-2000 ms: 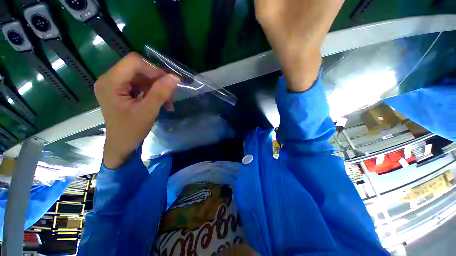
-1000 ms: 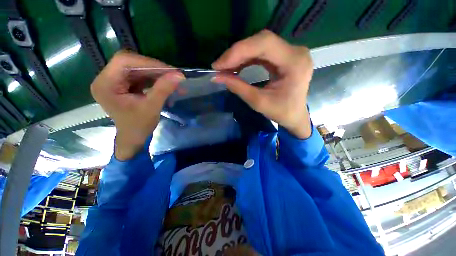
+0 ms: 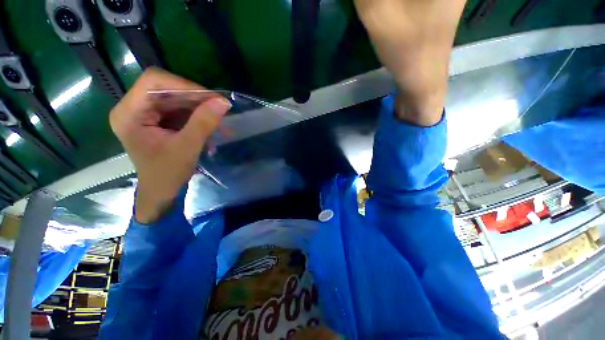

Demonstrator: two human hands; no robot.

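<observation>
My left hand [image 3: 174,136] pinches a clear glossy film sheet [image 3: 255,101] between thumb and fingers. The sheet shows as a bright line edge-on and reaches right over the edge rail. My right hand [image 3: 418,56] reaches up over the belt; its fingers are cut off by the top edge, so what they do is hidden. Square grey watches, such as one [image 3: 69,22] at the upper left, lie back up with round black sensors. Dark straps [image 3: 306,46] lie on the belt between my hands.
The green belt [image 3: 260,63] has a pale metal edge rail [image 3: 487,58]. A glossy dark ledge [image 3: 312,146] runs along the near side. Blue cloth [image 3: 564,149] shows at the right, with shelves, cartons and a red item [image 3: 514,216] below. A grey post [image 3: 33,252] stands at the left.
My right hand has left the film and moved up and right over the belt, its fingers now out of frame. My left hand still holds the film. The watches have shifted in view.
</observation>
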